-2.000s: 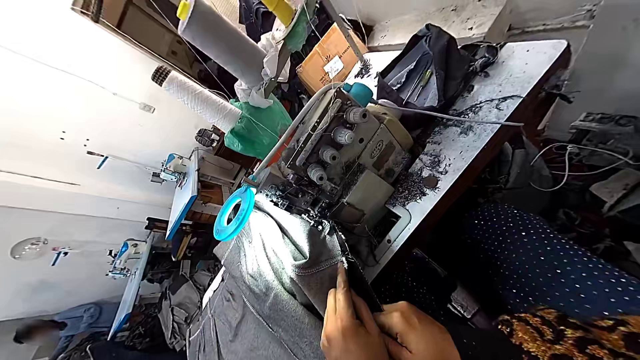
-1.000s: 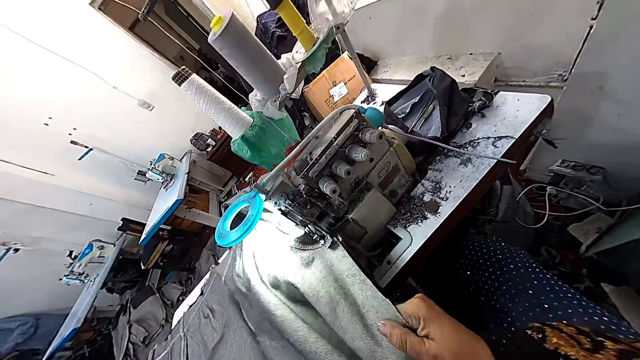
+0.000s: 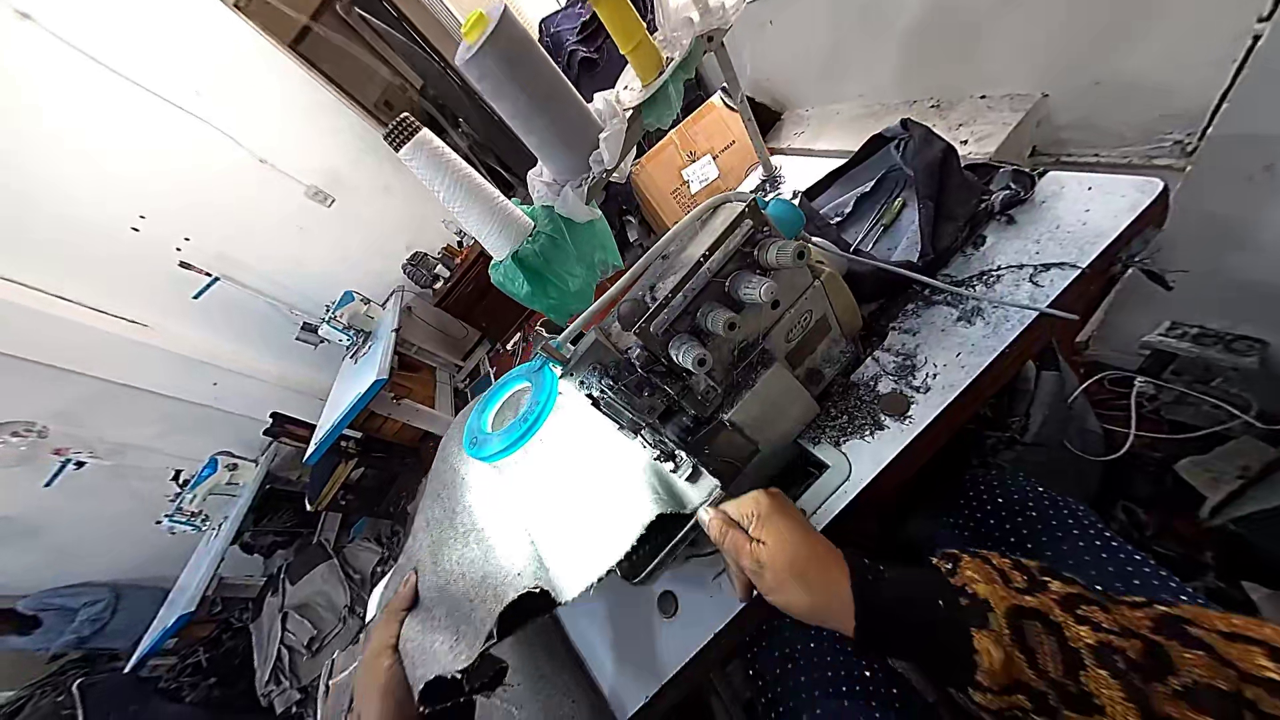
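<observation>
Grey knit fabric [image 3: 470, 560] lies over the front of an overlock sewing machine [image 3: 740, 340], brightly lit beside a blue ring lamp [image 3: 512, 410]. At the lower left my left hand [image 3: 385, 650] rests at the fabric's edge, thumb on top, the other fingers hidden. My right hand [image 3: 780, 555] pinches the fabric's edge near the machine's presser foot area. Dark openings show along the fabric's lower edge. Cones of grey thread [image 3: 530, 90] and white thread [image 3: 460, 185] stand behind the machine.
Lint and thread scraps [image 3: 860, 410] cover part of the white table [image 3: 1090, 220]. Dark cloth with a small tool [image 3: 885, 215] lies at its back, near a cardboard box [image 3: 700, 160]. Other sewing machines [image 3: 215, 485] stand at left; a person [image 3: 85, 615] is at lower left. White cables [image 3: 1135, 400] hang at right.
The fabric has shifted and its lower edge now shows. My left hand has come into view at the lower left. My right hand has moved nearer the machine's front than one second ago.
</observation>
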